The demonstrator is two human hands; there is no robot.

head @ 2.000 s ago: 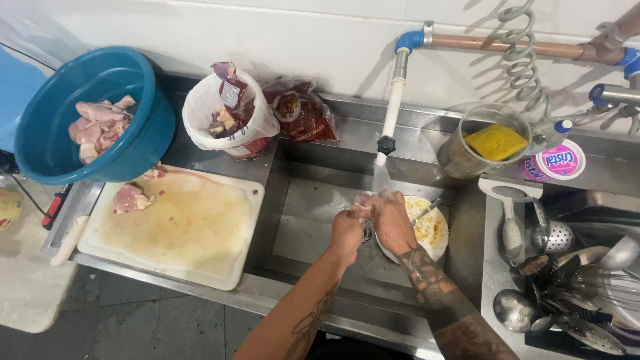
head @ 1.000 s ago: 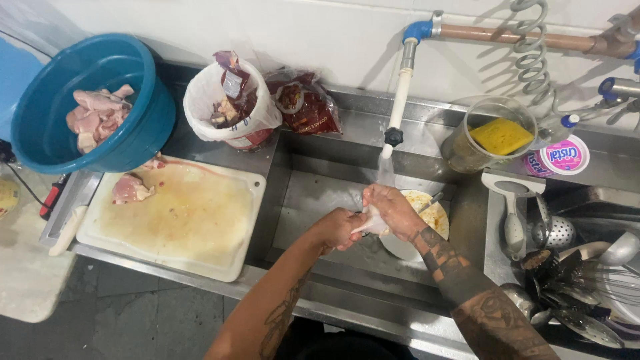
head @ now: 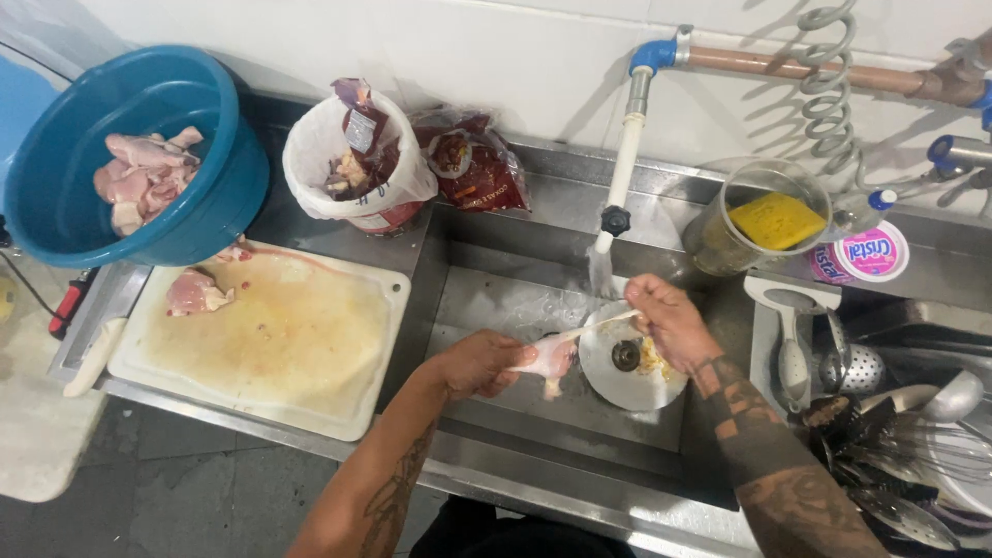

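Observation:
Over the steel sink (head: 496,302), my left hand (head: 484,363) grips a piece of raw chicken (head: 552,356). My right hand (head: 668,318) pinches a strip of its skin, stretched taut between both hands. Water runs from the white tap pipe (head: 624,170) just behind. Below my right hand a white lid-like disc with a dark knob (head: 626,355) and food residue lies in the sink. Another raw chicken piece (head: 199,293) rests on the white cutting board (head: 325,333) to the left. More raw chicken (head: 147,177) lies in the blue plastic tub (head: 232,178).
A lined white bucket (head: 310,186) with scraps and a red plastic package (head: 480,174) stand behind. Behind the sink at right are a clear container (head: 705,232) with a yellow sponge (head: 777,221) and a Cristal tub (head: 872,252). Ladles and a whisk (head: 957,449) crowd the right; a white-handled knife (head: 97,356) lies left.
My hands, close together under the tap earlier, have moved apart, and the chicken's skin is now pulled out between them. The chicken has come away from the water stream.

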